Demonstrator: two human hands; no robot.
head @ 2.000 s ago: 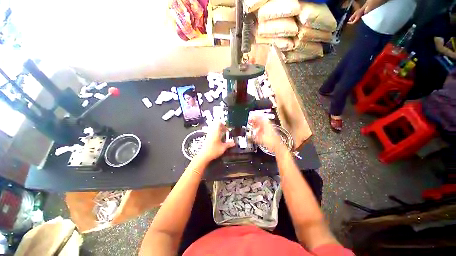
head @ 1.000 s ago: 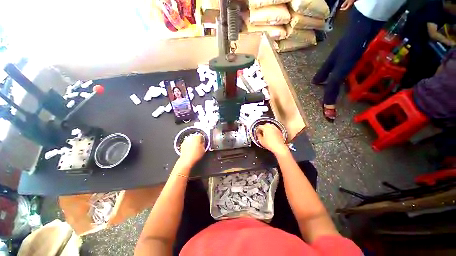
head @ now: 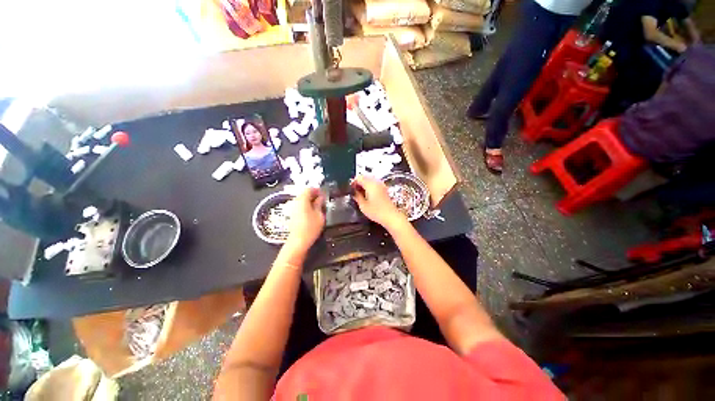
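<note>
The dark green hand press [head: 337,149] stands before me, with a silvery metal fixture [head: 342,210] under its ram. My left hand [head: 308,215] is at the fixture's left side, fingers bent together. My right hand [head: 375,197] is at its right side, fingertips close to the ram. Whether either hand holds a small part is too small to tell. The left parts bowl [head: 272,218], with pale bits, is partly behind my left hand. The right parts bowl [head: 409,196], with mixed bits, is beside my right hand.
A tray of grey-white pieces [head: 362,291] is at the table edge by my lap. White housings [head: 302,117] and a lit smartphone [head: 259,150] lie behind the bowls. A second press, metal plate [head: 94,247] and empty bowl [head: 151,239] are left. A person stands beyond the wooden board.
Both hands have moved from the two bowls inward to the fixture under the ram. The whole view has shifted, so the table appears further left.
</note>
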